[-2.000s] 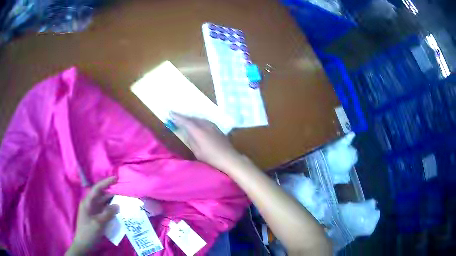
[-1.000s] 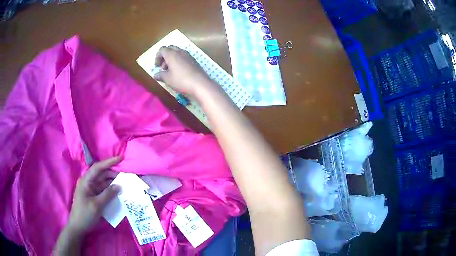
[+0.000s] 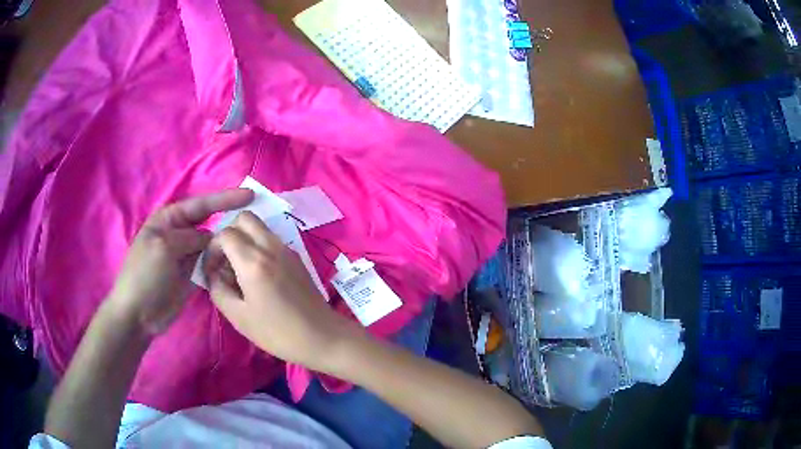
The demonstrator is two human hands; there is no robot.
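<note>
A bright pink jacket (image 3: 351, 149) lies spread across the table's near left and over the lap. White hang tags hang on dark cords on it. My left hand (image 3: 167, 254) holds a white hang tag (image 3: 294, 232) at its upper edge. My right hand (image 3: 263, 289) is over the same tag, fingertips bent down close to my left fingers; whether it pinches something is hidden. A separate printed tag (image 3: 366, 291) lies on the pink cloth to the right. A white care-label-like flap (image 3: 314, 208) lies behind the tags.
A small-sticker sheet (image 3: 395, 66) with a teal clip and a seal sticker sheet (image 3: 492, 61) with a teal clip (image 3: 519, 35) lie on the brown table (image 3: 580, 114). A divided box (image 3: 524, 302) holds folded plastic bags (image 3: 562, 263) at the right. Blue crates (image 3: 746, 210) stand beyond.
My right hand has left the small-sticker sheet and come back to the tags at my left hand. The view has shifted, so the jacket and sheets appear higher and further right.
</note>
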